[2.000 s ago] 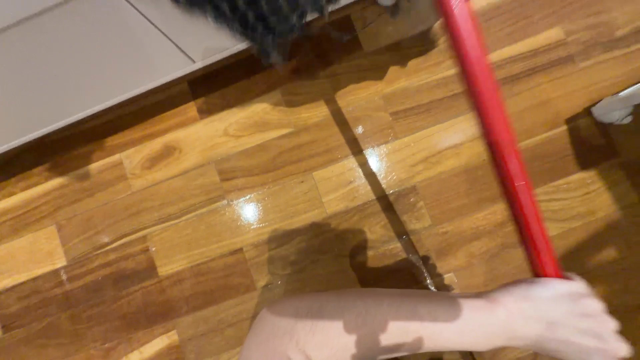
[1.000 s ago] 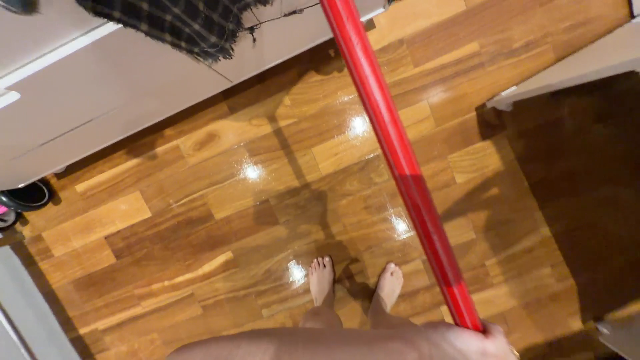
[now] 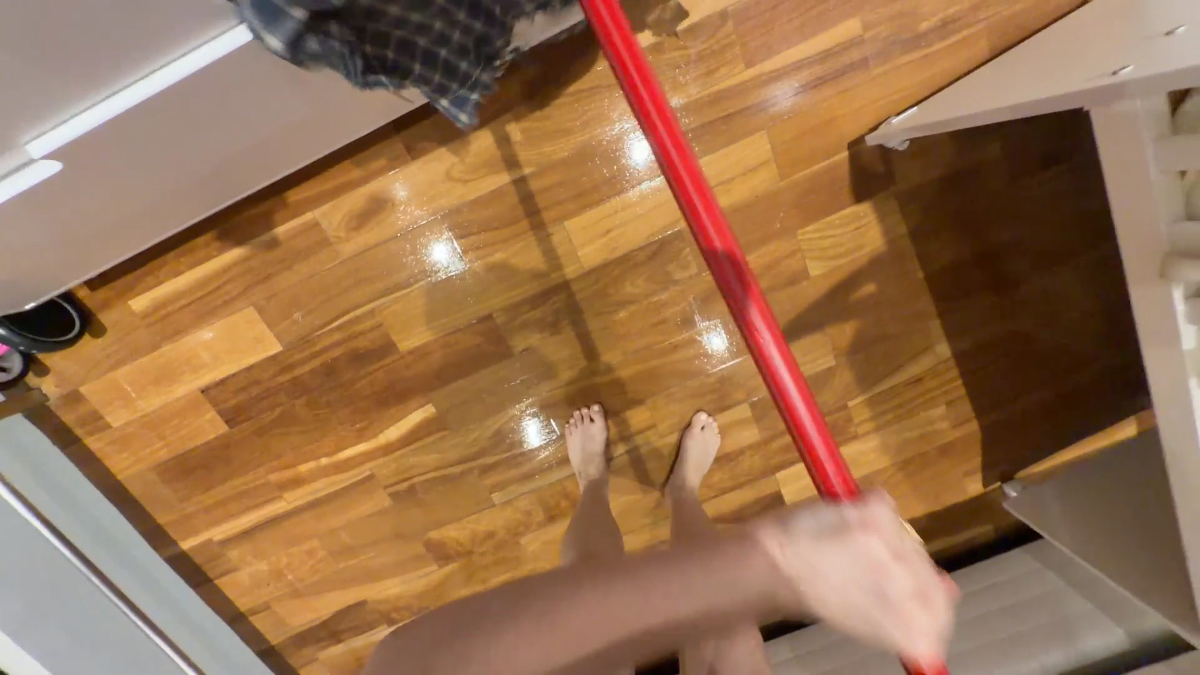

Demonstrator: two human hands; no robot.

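Note:
My left hand (image 3: 867, 572), blurred, is closed around the lower part of a long red pole (image 3: 717, 244). The pole slants up and left and leaves the top of the view. A dark checked cloth with a frayed edge (image 3: 403, 47) hangs in front of the pale cabinet at the upper left; whether it joins the pole is out of sight. Beneath the pole lies a glossy wood plank floor (image 3: 319, 403), with bright reflections and the pole's thin shadow on it. My right hand does not show.
My bare feet (image 3: 587, 441) stand on the floor, left of the pole. A pale drawer front (image 3: 225, 141) borders the upper left, with a dark round object (image 3: 42, 323) by its lower corner. Open pale cabinet doors (image 3: 1012, 75) stand at the right, and a grey panel (image 3: 84, 553) lies lower left.
The dark checked cloth has shifted right along the cabinet front since a second ago. My left hand stays on the red pole. The view has moved back from the floor since the earliest frame.

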